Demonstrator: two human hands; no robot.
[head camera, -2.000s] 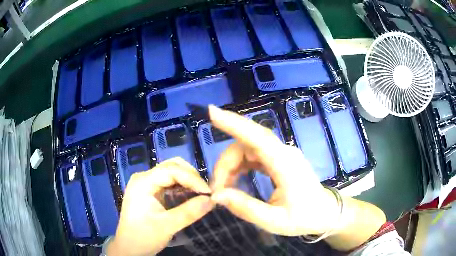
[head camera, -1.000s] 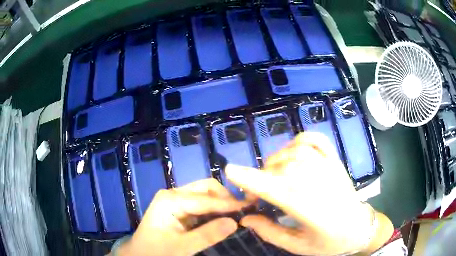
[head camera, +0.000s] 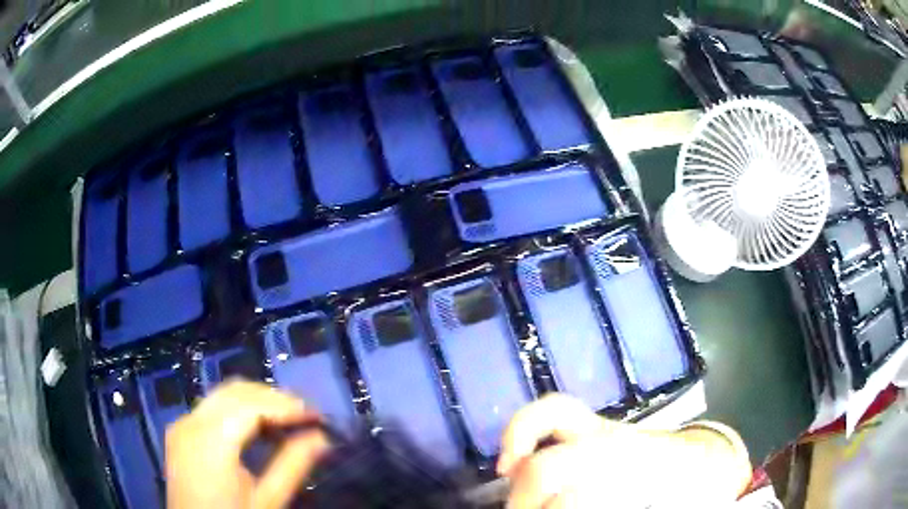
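Blue phone cases (head camera: 334, 149) fill a glossy black blister tray (head camera: 227, 288), in an upper and a lower row with a sideways row between. My left hand (head camera: 244, 442) is at the bottom, over the lower-left cases, its fingertips pinching the edge of a dark, blurred sheet (head camera: 383, 472). My right hand (head camera: 597, 452) is at the bottom right, blurred, its curled fingers at the sheet's right side; whether they grip it is unclear. The sheet's lower part is cut off by the frame edge.
A white desk fan (head camera: 754, 189) stands right of the tray. Beyond it a black tray holds grey cases (head camera: 851, 239). A small white block (head camera: 53, 367) and whitish sheets (head camera: 25, 427) lie on the left. The dark green bench (head camera: 747, 343) shows around the tray.
My hands have moved apart, left hand to the left and right hand slightly right and lower. The dark sheet now shows between them. The view has shifted, so tray and fan sit lower and further left.
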